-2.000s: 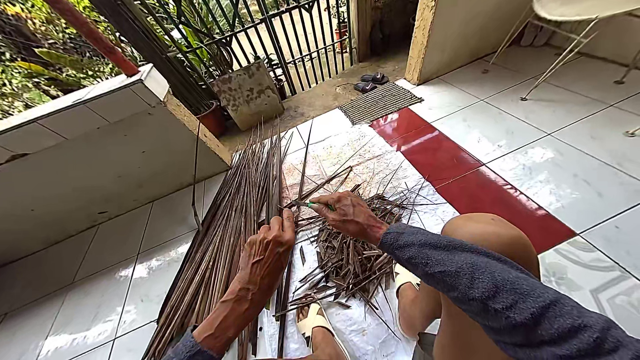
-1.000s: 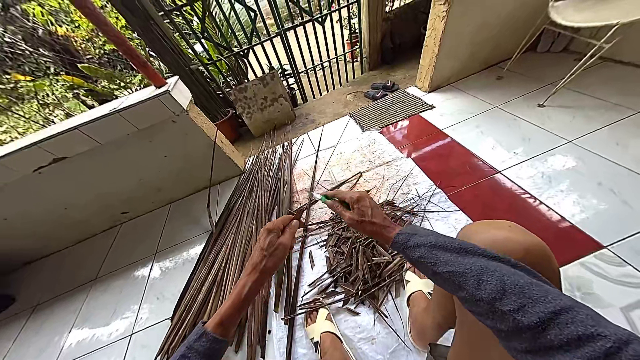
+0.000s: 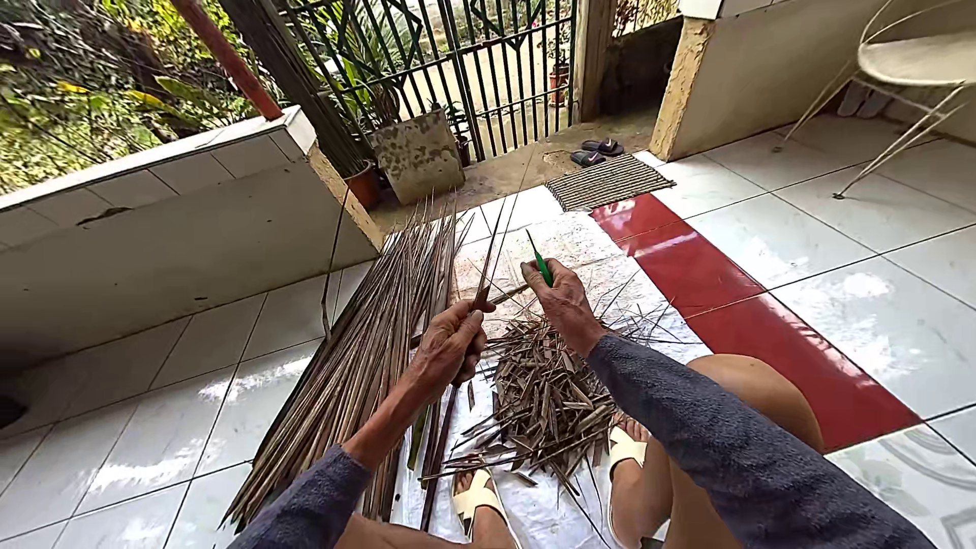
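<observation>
My left hand (image 3: 450, 343) is closed around a dry brown palm leaflet (image 3: 488, 267) whose thin end points up and away. In my right hand (image 3: 560, 297) is a small knife with a green handle (image 3: 542, 267), its narrow dark blade pointing up, a little apart from the leaflet. A long bundle of dry brown leaflets (image 3: 358, 358) lies to the left of my left hand. Below my right hand, a heap of short cut leaf pieces (image 3: 545, 396) rests on a white sheet (image 3: 564, 236) between my sandalled feet.
A low tiled wall (image 3: 191, 206) runs along the left. Ahead are a metal gate (image 3: 488, 84), a potted plant (image 3: 364, 184), a leaning slab (image 3: 419, 156), slippers (image 3: 602, 147) and a striped mat (image 3: 610, 181). A pale metal chair (image 3: 915, 61) stands at the upper right.
The knife, close to my left hand two seconds ago, is now held up and apart from it. The leaflet in my left hand now points more upward.
</observation>
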